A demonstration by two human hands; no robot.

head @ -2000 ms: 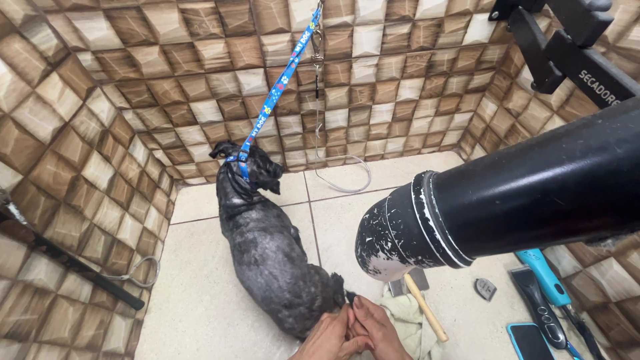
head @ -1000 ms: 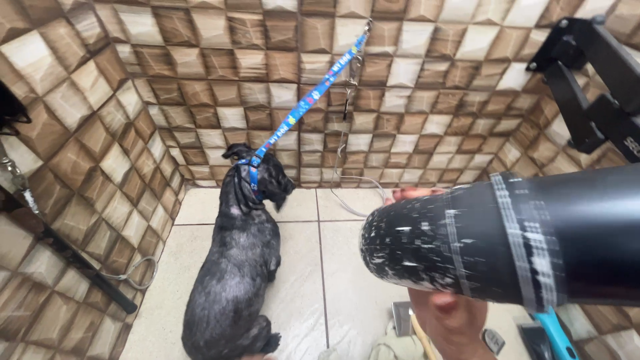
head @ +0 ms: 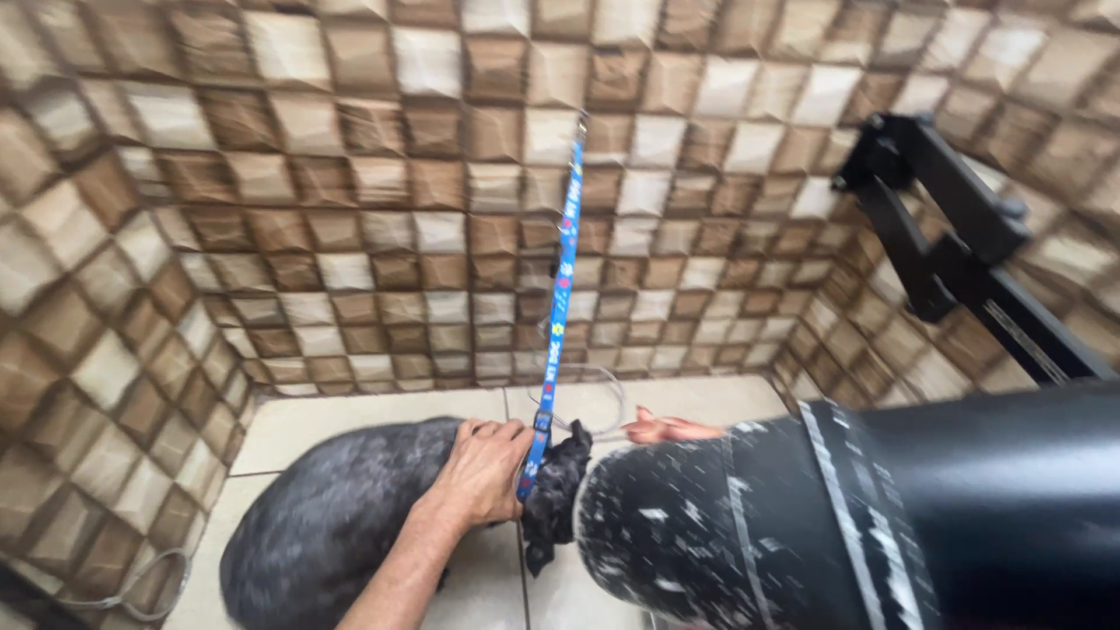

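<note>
A dark-coated dog (head: 332,516) stands on the pale tiles with its head (head: 558,490) to the right. My left hand (head: 490,468) lies over the back of its neck, against the collar end of a blue printed strap (head: 560,306) that runs up to a metal clip on the wall. Whether its fingers grip the strap or the neck is not clear. The fingers of my right hand (head: 669,427) show behind the black dryer nozzle (head: 735,525), which has worn white marks; the rest of that hand is hidden. The nozzle's mouth is close to the dog's head.
A black jointed bracket arm (head: 949,219) juts from the right wall. Thin clear tubing or cable loops (head: 617,394) on the floor behind the dog, and another loop (head: 162,586) hangs at the lower left. Brown and cream relief tiles (head: 420,175) cover the walls.
My left hand has come onto the dog's neck. The dog's body, upright in the view before, now lies across it, head to the right. The view has shifted.
</note>
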